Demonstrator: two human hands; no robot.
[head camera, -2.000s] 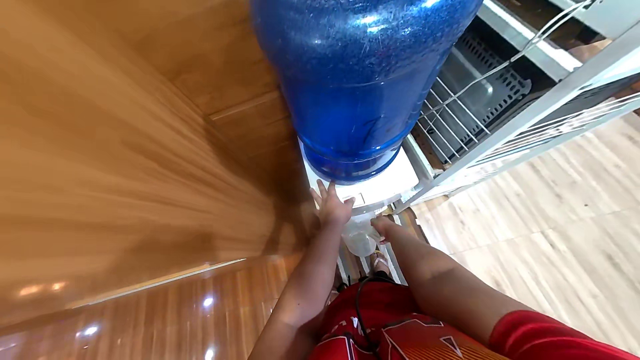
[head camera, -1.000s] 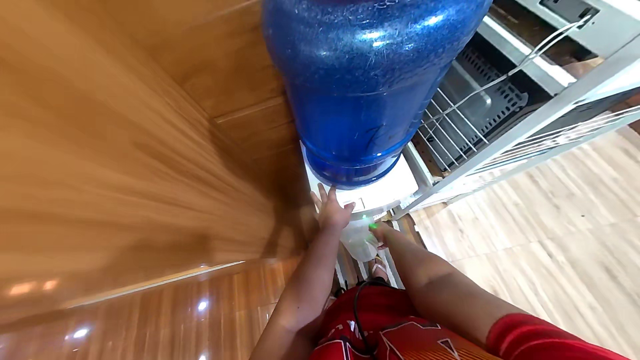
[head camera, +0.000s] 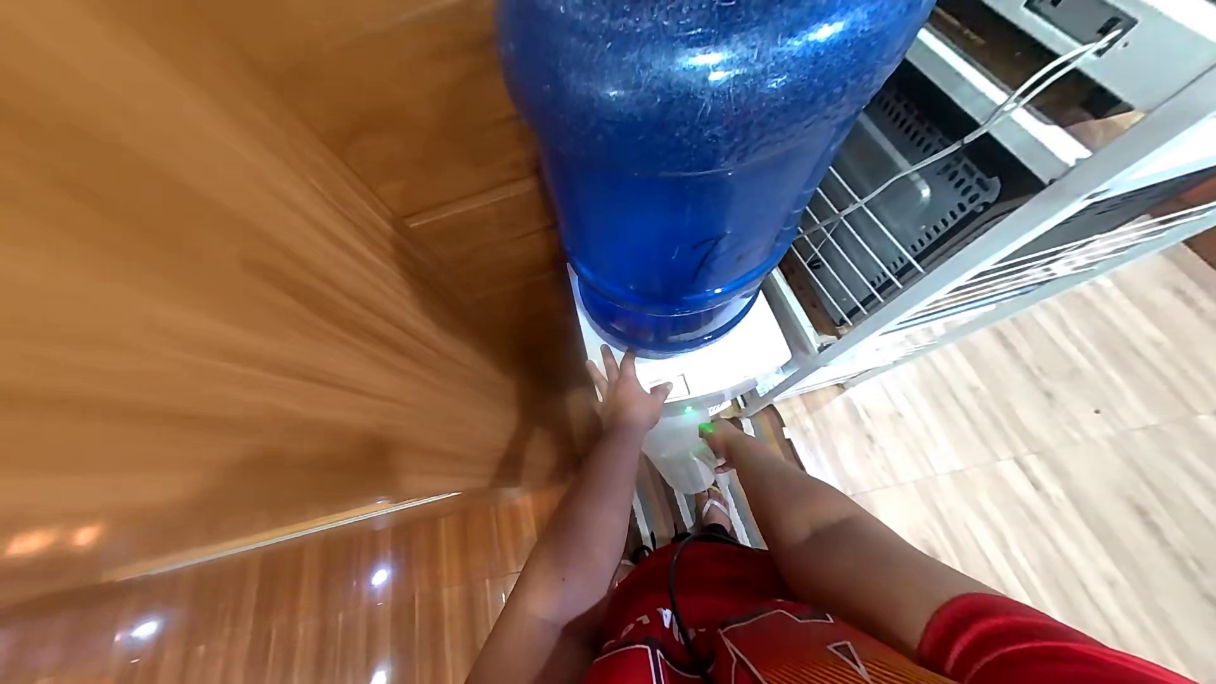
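A large blue water bottle (head camera: 693, 209) stands upside down on a white water dispenser (head camera: 750, 351). My left hand (head camera: 631, 394) rests with spread fingers on the front edge of the dispenser's top, just below the bottle, and holds nothing. My right hand (head camera: 727, 442) is at the dispenser's front, with its fingers on the side of a translucent plastic container (head camera: 682, 456), like a cup or pitcher. A small green light shines on the fingertips and the dispenser front. The container's upper part is partly hidden under the dispenser's edge.
Brown wooden panelling (head camera: 285, 285) stands close on the left. To the right is a white metal-framed rack (head camera: 950, 275) with wire shelves, a grey perforated plastic basket (head camera: 902, 190) and a white cable (head camera: 978, 128). My foot (head camera: 714, 508) is below the container.
The translucent container has come more into view below the dispenser's edge since the earliest frame, and the green light shows now. My left hand stays on the dispenser top.
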